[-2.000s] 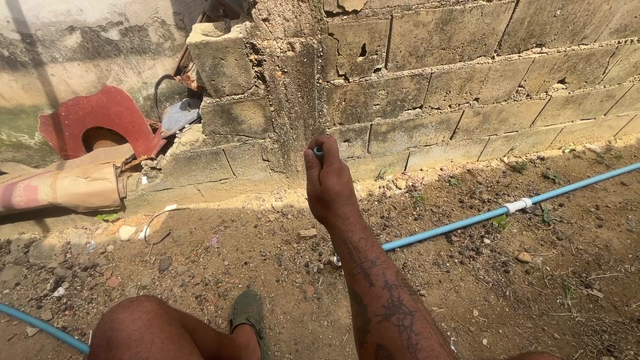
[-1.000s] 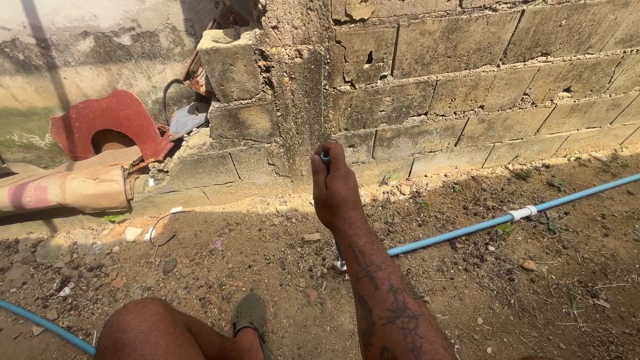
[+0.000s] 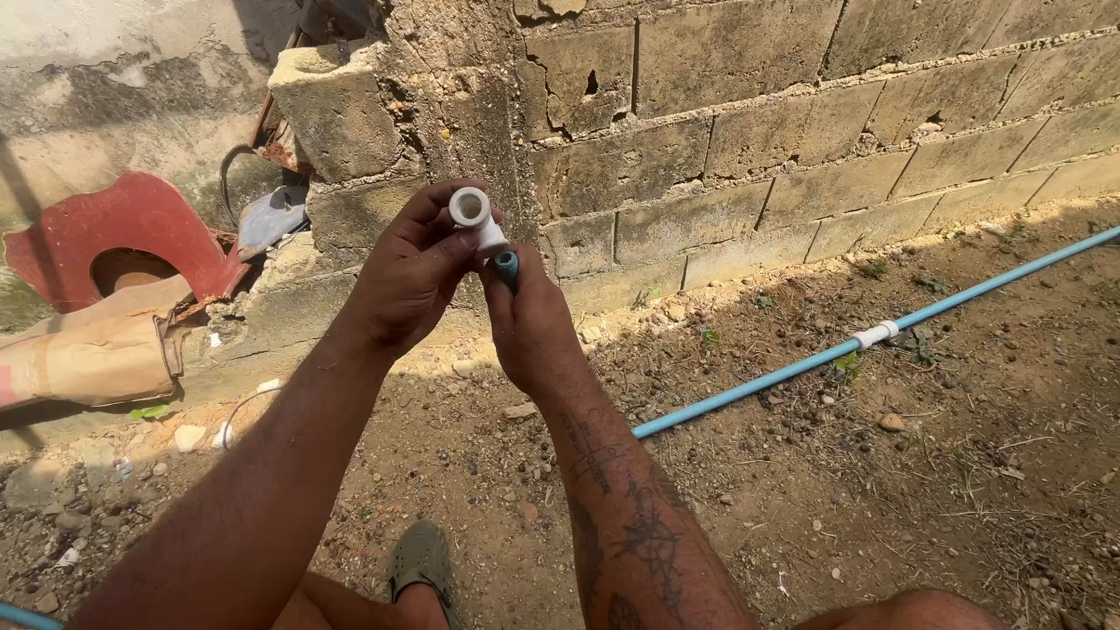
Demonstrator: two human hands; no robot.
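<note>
My left hand (image 3: 416, 271) grips a white plastic pipe elbow (image 3: 471, 210), with one round socket turned up toward me. Against it on the right, my right hand (image 3: 529, 319) is closed around a small blue rod-like piece (image 3: 507, 264) with a hollow-looking end, which sits right below the elbow's lower opening. Whether the two pieces touch is hard to tell, and most of the blue piece is hidden in my fist. Beyond my right forearm, a long blue pipe (image 3: 752, 385) lies on the dirt, with a white coupling (image 3: 876, 334) on it.
A cracked concrete block wall (image 3: 752, 140) runs behind my hands. At the left are a red curved panel (image 3: 166, 219), a brown paper sack (image 3: 105, 363) and a grey piece (image 3: 273, 219). Another blue pipe (image 3: 26, 618) shows at the lower left corner. My shod foot (image 3: 420, 560) rests below.
My left hand has come into view with the white elbow and now meets my right hand. The right hand still holds the small blue piece.
</note>
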